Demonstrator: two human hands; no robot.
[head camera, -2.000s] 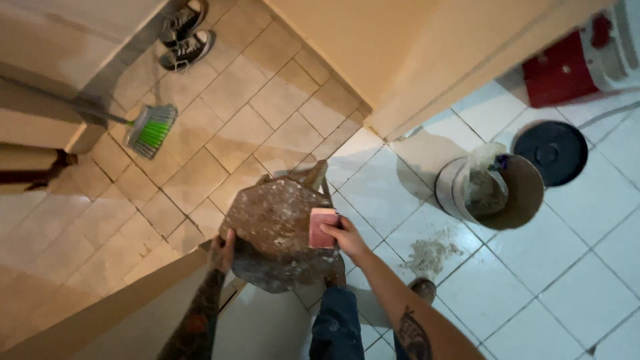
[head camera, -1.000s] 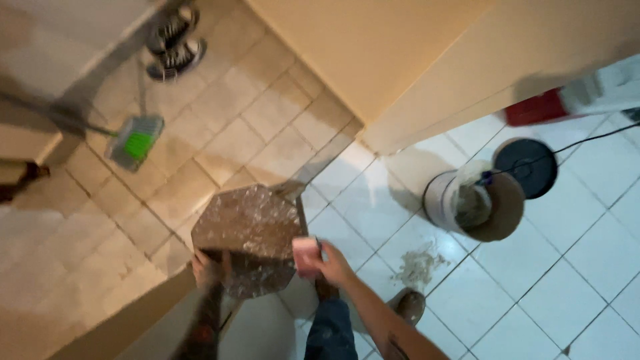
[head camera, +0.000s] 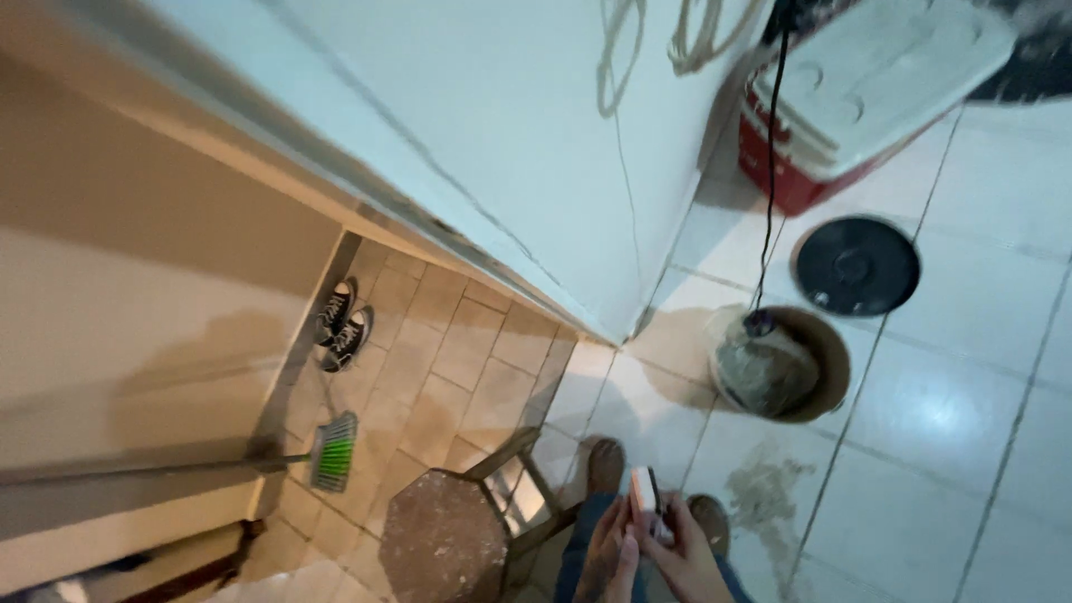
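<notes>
A small pinkish block with a dark edge (head camera: 644, 496), its exact kind unclear, is held upright between both hands in front of my legs. My left hand (head camera: 610, 544) grips its left side, and my right hand (head camera: 680, 544) holds it from the right; something pale shows between the right fingers. To the left of my hands stands a stool with an octagonal, white-speckled brown top (head camera: 445, 536); neither hand touches it. A bucket (head camera: 829, 368) holding a greyish lump stands ahead on the right, with a dark cord running down into it.
A round black lid (head camera: 857, 266) lies beyond the bucket, near a red cooler with a white lid (head camera: 879, 75). A wall corner juts in ahead. Sneakers (head camera: 345, 327) and a green-bristled broom (head camera: 333, 452) are at the left. A greyish smear (head camera: 766, 486) marks the white tiles.
My left hand has left the stool top and now meets my right hand at the block. The block has moved away from the stool. The view has swung widely, showing more wall and the cooler.
</notes>
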